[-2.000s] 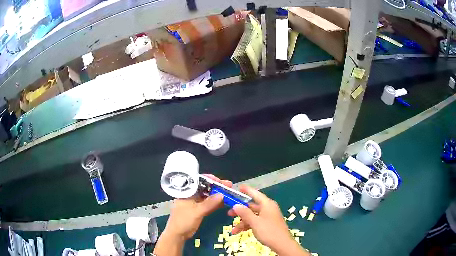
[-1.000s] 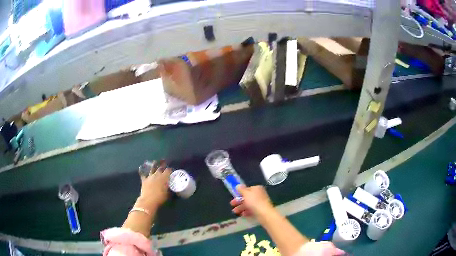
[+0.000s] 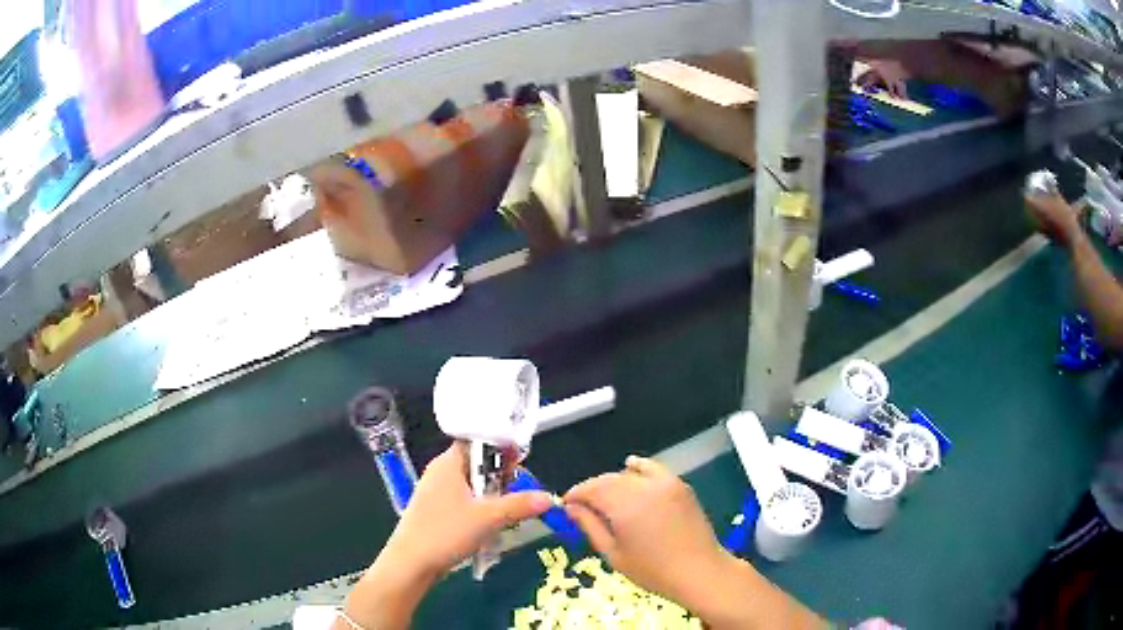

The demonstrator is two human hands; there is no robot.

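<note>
My left hand (image 3: pixel 450 523) holds a white fan unit (image 3: pixel 487 400) upright by its handle, head on top, above the bench edge. The handle is open, with silvery parts showing. A blue battery (image 3: pixel 544 507) hangs out at its right side, partly hidden by my left thumb. My right hand (image 3: pixel 653 523) pinches a tiny pale piece, apparently a foam pad (image 3: pixel 558 501), against the battery beside my left thumb. A loose pile of pale yellow pads (image 3: pixel 597 597) lies below my hands.
The dark green belt (image 3: pixel 246 480) carries spaced units, including grey-headed ones (image 3: pixel 373 412) at left. Waiting white-and-blue units (image 3: pixel 874 474) lie on the bench right of the grey post (image 3: pixel 778 308). Another person's hand (image 3: pixel 1053 215) holds something white at far right.
Both hands have come back from over the belt to the bench edge. My left hand now holds a white fan unit; my right hand has let go of the clear-headed unit. Belt units shifted in view.
</note>
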